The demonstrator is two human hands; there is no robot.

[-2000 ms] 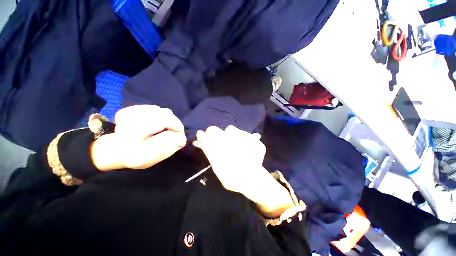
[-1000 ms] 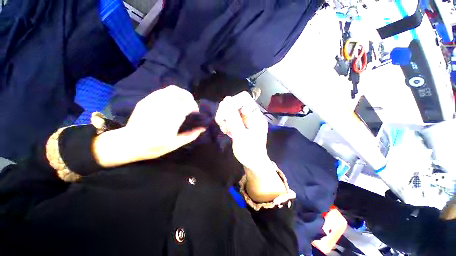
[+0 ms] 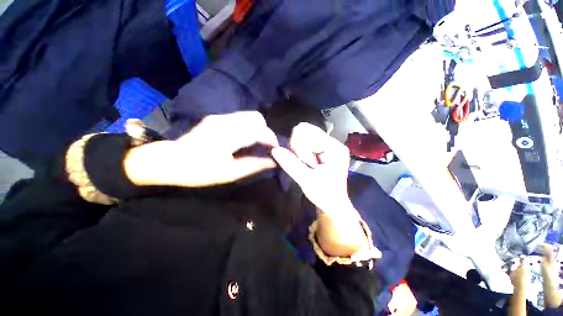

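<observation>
My left hand [image 3: 213,148] and my right hand [image 3: 321,162] meet over my lap, fingertips close together. Between them they pinch a narrow part of the navy garment piece [image 3: 283,176]. The hands are overexposed, so finger detail is washed out. The cloth hangs below the fingertips and spreads behind the hands. No metal tool can be made out in my right hand.
Navy garment piles [image 3: 55,80] lie at left and across the top [image 3: 321,49]. A blue basket [image 3: 139,99] shows beneath. On the white table [image 3: 410,133] at right are scissors [image 3: 460,105], a dark flat rectangle [image 3: 463,174] and a sewing machine [image 3: 528,145]. Another person's hands [image 3: 534,284] show lower right.
The slim silver tool seen two seconds ago no longer shows. The hands were apart one second ago and are now together, slightly further right. The view has shifted, showing more of the table and another person's hands.
</observation>
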